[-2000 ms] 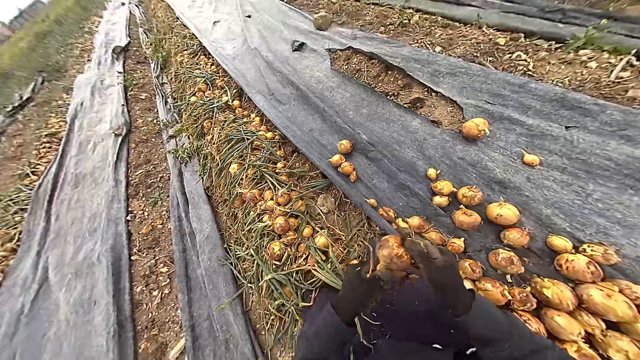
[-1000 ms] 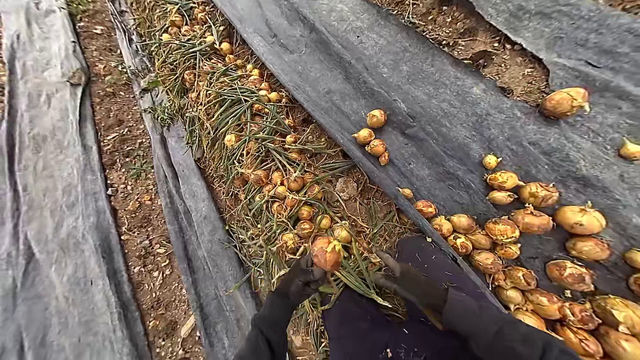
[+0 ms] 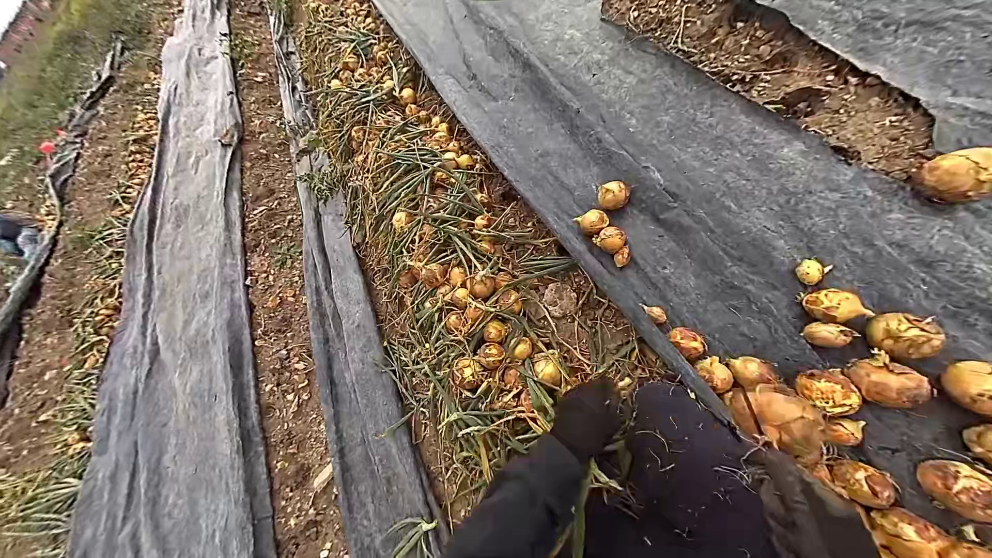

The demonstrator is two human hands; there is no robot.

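My left hand (image 3: 589,418), in a dark glove, is closed at the near edge of the onion row, with green onion leaves (image 3: 583,504) hanging below it. My right hand (image 3: 771,469), also gloved and partly blurred, is at a large yellow-brown onion (image 3: 783,422) over the near edge of the dark fabric sheet; its fingers are mostly hidden. Beside it, many trimmed onions (image 3: 887,380) lie on the fabric (image 3: 697,232). Left of my knees, onions with green tops (image 3: 480,287) lie among dry stalks on the soil.
A small group of onions (image 3: 612,239) rests on the fabric further up. Two long grey fabric strips (image 3: 182,310) (image 3: 349,349) run along the left, with bare soil (image 3: 271,310) between them. A torn opening (image 3: 806,85) shows soil at the upper right.
The onion that was between both hands over the row is no longer there. My right hand has moved right to the onions on the fabric; my left hand remains by the row.
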